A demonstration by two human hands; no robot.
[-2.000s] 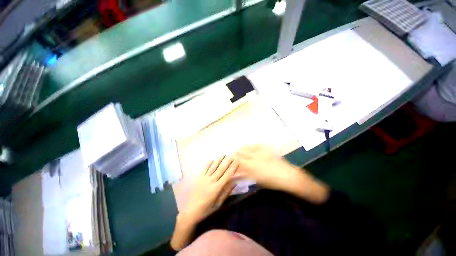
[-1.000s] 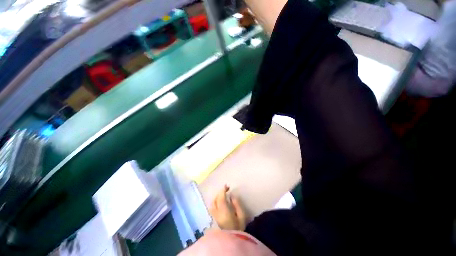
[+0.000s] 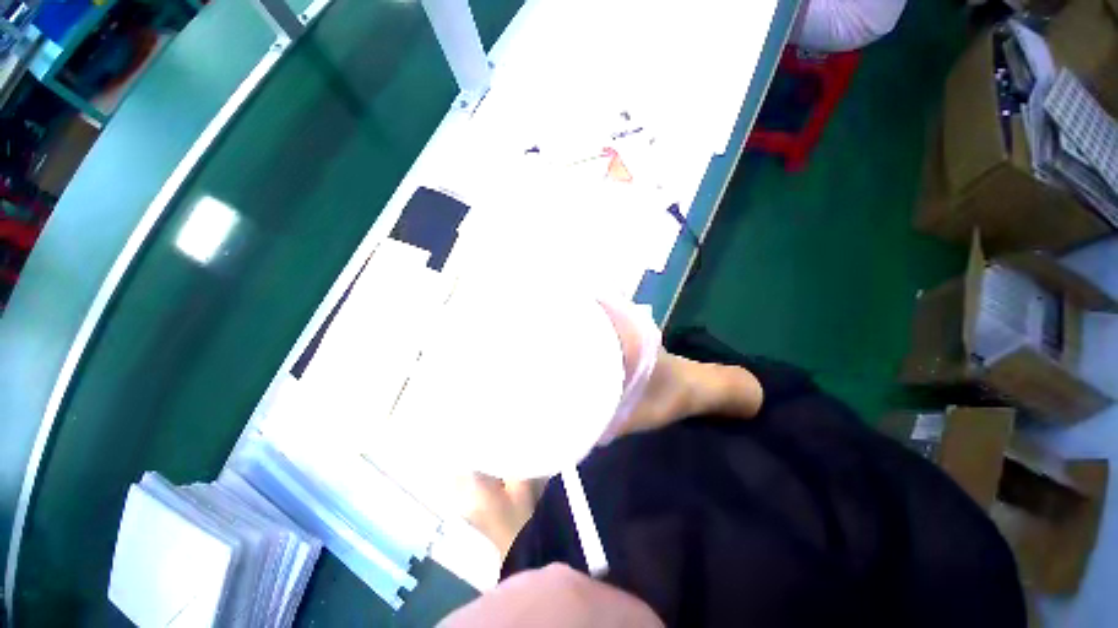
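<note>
A round white disc or roll (image 3: 527,386), washed out by glare, is in front of my body, with a narrow white tail (image 3: 584,521) hanging from its near edge. My right hand (image 3: 672,383) holds the disc's right edge, its fingers mostly hidden. My left hand (image 3: 497,501) is at the disc's lower left edge, partly hidden; its hold cannot be made out. White sheets (image 3: 356,368) lie on the bench around and beyond the disc, their edges hard to see.
Pale blue strips (image 3: 325,509) and a white panel stack (image 3: 202,564) stand left. A black piece (image 3: 429,223), a black strip (image 3: 331,321) and a red-orange item (image 3: 616,166) lie farther off. A post (image 3: 460,49) rises behind. Cartons (image 3: 1005,356) and a red stool (image 3: 803,104) are right.
The view has swung right, bringing the cartons in. My raised right arm has come down, and its hand now holds the round white disc, which was not visible before.
</note>
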